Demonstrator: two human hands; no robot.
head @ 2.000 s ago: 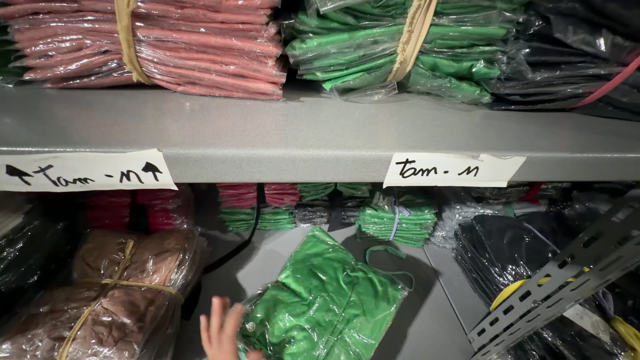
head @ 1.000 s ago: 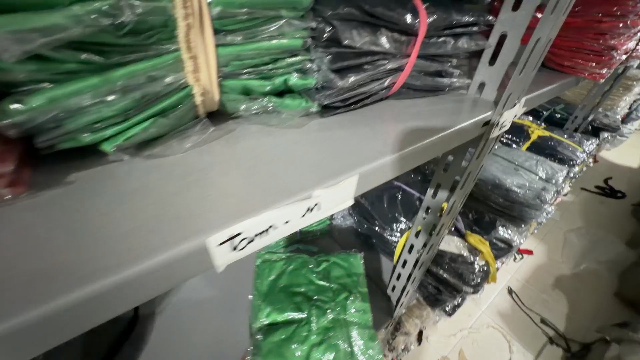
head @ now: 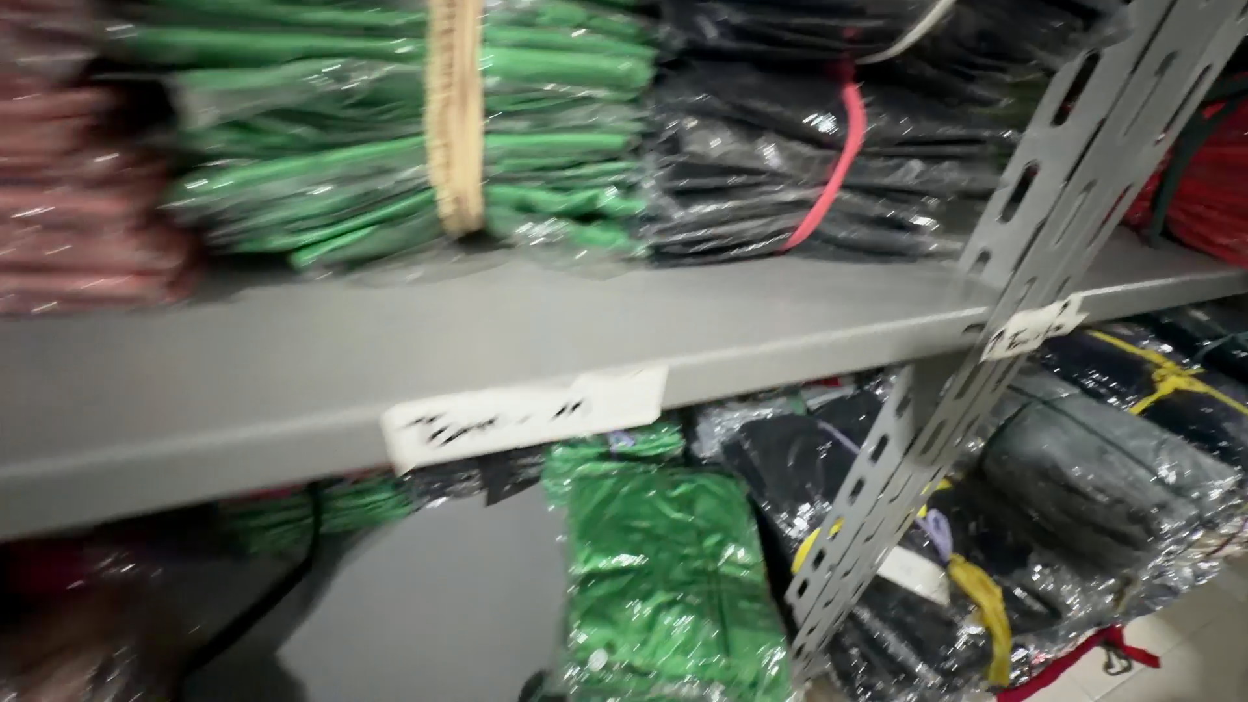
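Observation:
Neither my left hand nor my right hand shows in the head view. A green garment bundle in clear plastic (head: 673,585) lies on the lower shelf, close against the slotted metal upright. On the upper shelf stand a stack of bagged green garments (head: 546,146) with a beige band round it, a stack of bagged black garments (head: 741,166) with a red band, and bagged pink garments (head: 88,195) at the left, blurred.
The grey metal shelf edge (head: 244,439) crosses the view, with a handwritten paper label (head: 526,414) on it. A slotted metal upright (head: 1033,234) rises at the right. Beyond it lie more dark bagged bundles (head: 1092,468) and red bagged garments (head: 1209,195). A dark strap hangs at lower left.
The hand seen beside the green bundle two seconds ago is out of view. That bundle, tilted on the lower shelf then, now lies straighter beside the upright. The view has swung right.

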